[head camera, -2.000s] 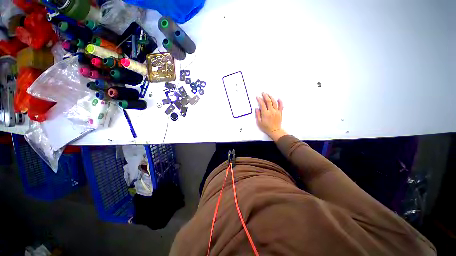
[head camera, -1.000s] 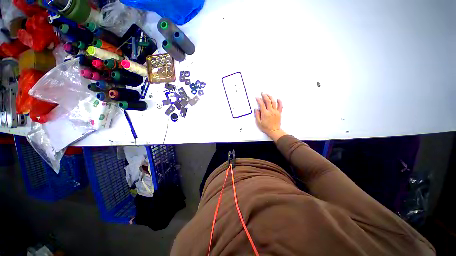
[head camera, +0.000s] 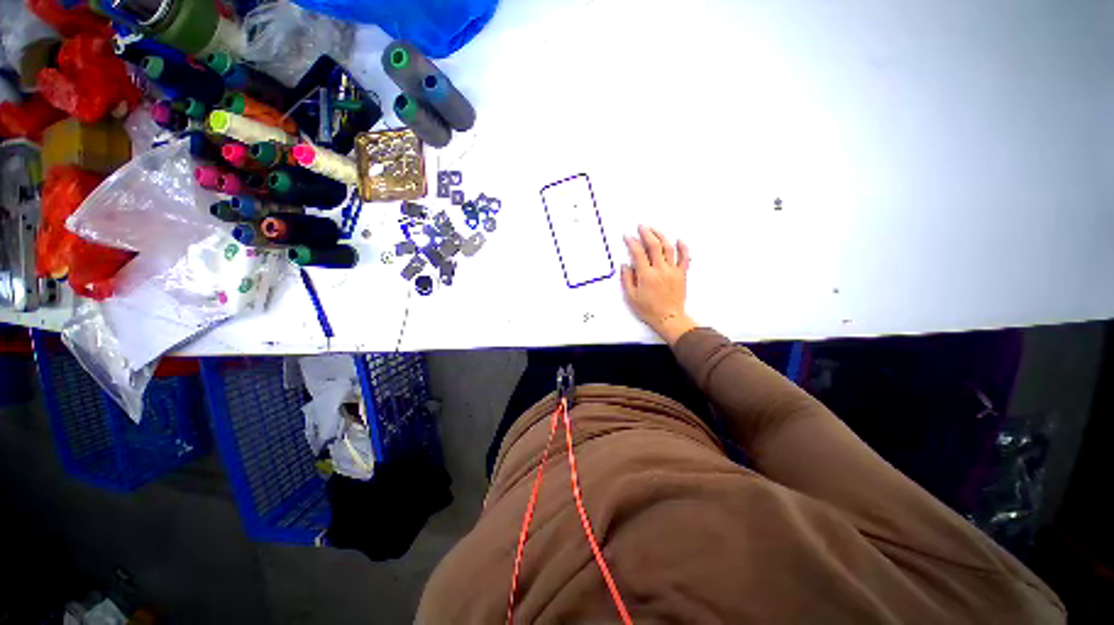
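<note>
A flat rectangle with a thin dark outline and a white face, like a smartphone [head camera: 577, 231], lies on the white table [head camera: 733, 98] in front of me. My right hand [head camera: 657, 278] rests palm down just right of its lower end, fingers a little apart, holding nothing and not touching it. My left hand is not in view. A loose pile of small grey metal parts [head camera: 440, 248] lies left of the phone.
Left on the table are a gold-coloured parts tray [head camera: 391, 165], thread cones [head camera: 305, 187], grey cones [head camera: 428, 92], a blue pen [head camera: 316, 303], a clear plastic bag [head camera: 153, 208] and a blue bag [head camera: 422, 18]. Blue crates [head camera: 251, 452] stand below.
</note>
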